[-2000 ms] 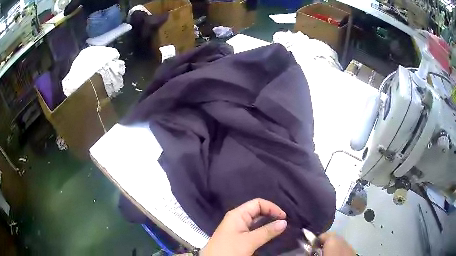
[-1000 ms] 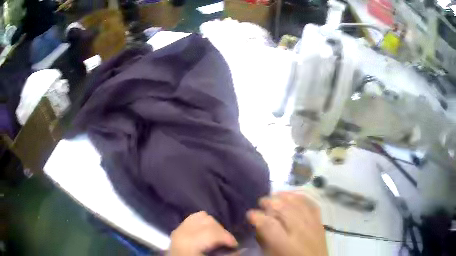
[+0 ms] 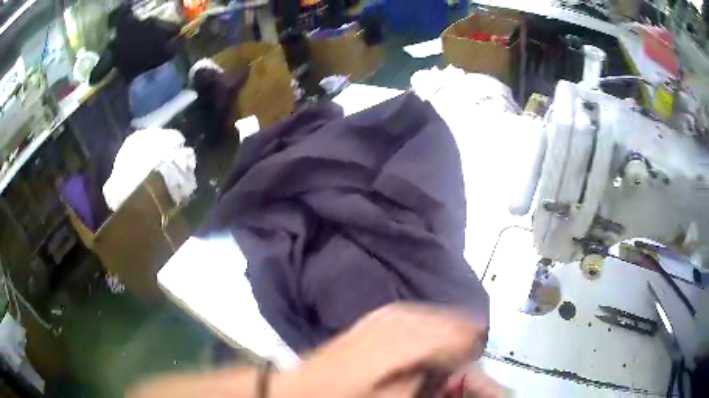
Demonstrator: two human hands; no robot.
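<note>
Dark purple-brown cloth [image 3: 350,225] lies bunched in loose folds over the white table [image 3: 210,280], its near right edge beside the machine bed. My left hand [image 3: 404,342] is blurred and reaches across the cloth's near end, with a dark band at the wrist; its fingertips are hidden. My right hand [image 3: 474,385] shows only in part at the bottom edge, behind and below the left; what it grips is hidden. The dark thread snips [image 3: 626,319] lie on the machine bed, out of both hands.
The off-white sewing machine head [image 3: 571,171] stands at right, above the round needle plate [image 3: 544,297]. Slim scissors [image 3: 670,334] lie right of the snips. White cloth [image 3: 462,92] is piled at the far table edge. A carton [image 3: 140,249] with white cloth stands at left.
The snips, in my right hand at first, now lie on the machine bed. My left hand has moved right across the cloth, close to my right hand. The view swung right, then back.
</note>
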